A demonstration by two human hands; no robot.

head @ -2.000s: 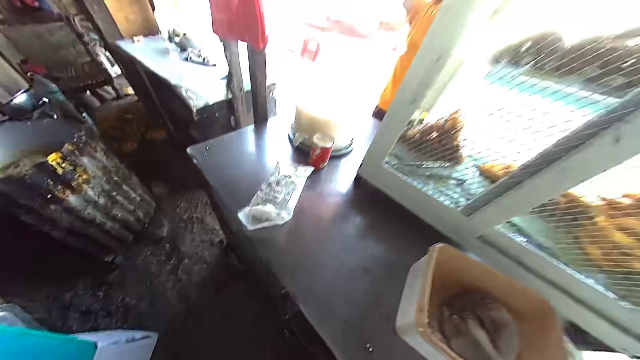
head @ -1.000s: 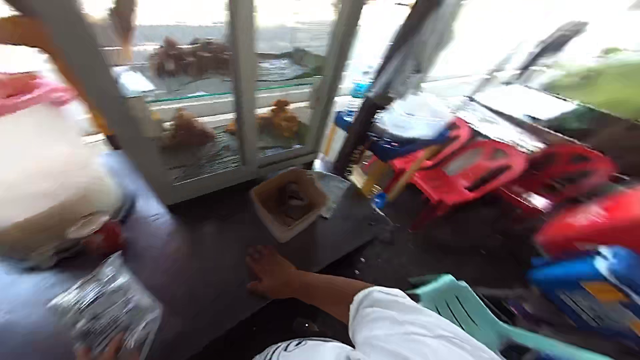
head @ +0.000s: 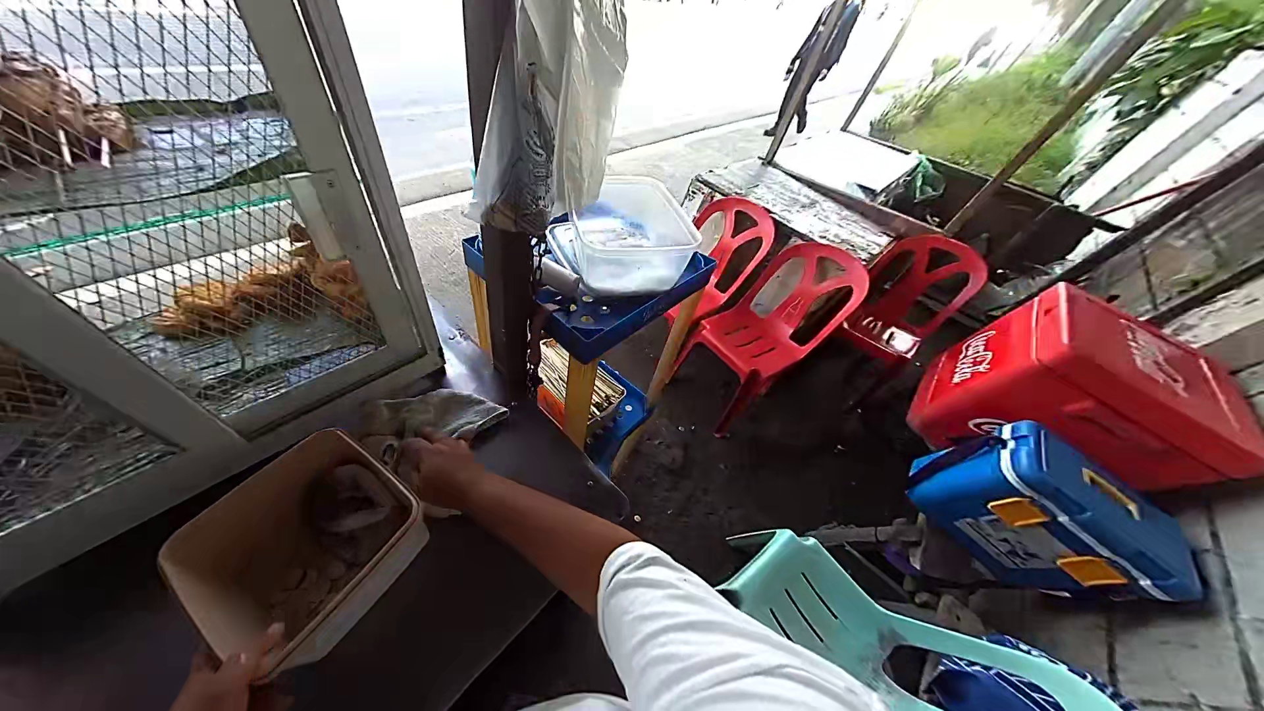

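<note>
A deep beige plastic tub (head: 222, 518) stands on a dark tabletop (head: 434, 632), with powdery brown matter and a pale object inside it. At the tub's near rim is my left hand (head: 232, 671), its fingers against the wall; its lower part is cut off by the frame. My right hand (head: 434, 472) reaches past the tub's right side and rests on a crumpled greyish cloth (head: 449, 410) by the table's far edge. Its fingertips are partly hidden, so whether they grip the cloth is unclear.
A mesh-screened cabinet (head: 232, 425) with fried-looking food borders the table. Beyond a dark post (head: 506, 306) stands a blue-and-yellow shelf cart (head: 592, 341) holding a clear container (head: 637, 247). Red chairs (head: 780, 316), a red cooler (head: 1076, 395), a blue cooler (head: 1057, 513) and a green chair (head: 820, 602) stand to the right.
My right hand has moved from the bare tabletop to the cloth beyond the tub. My left hand, earlier at a clear plastic bag, is now at the tub. The view has swung right.
</note>
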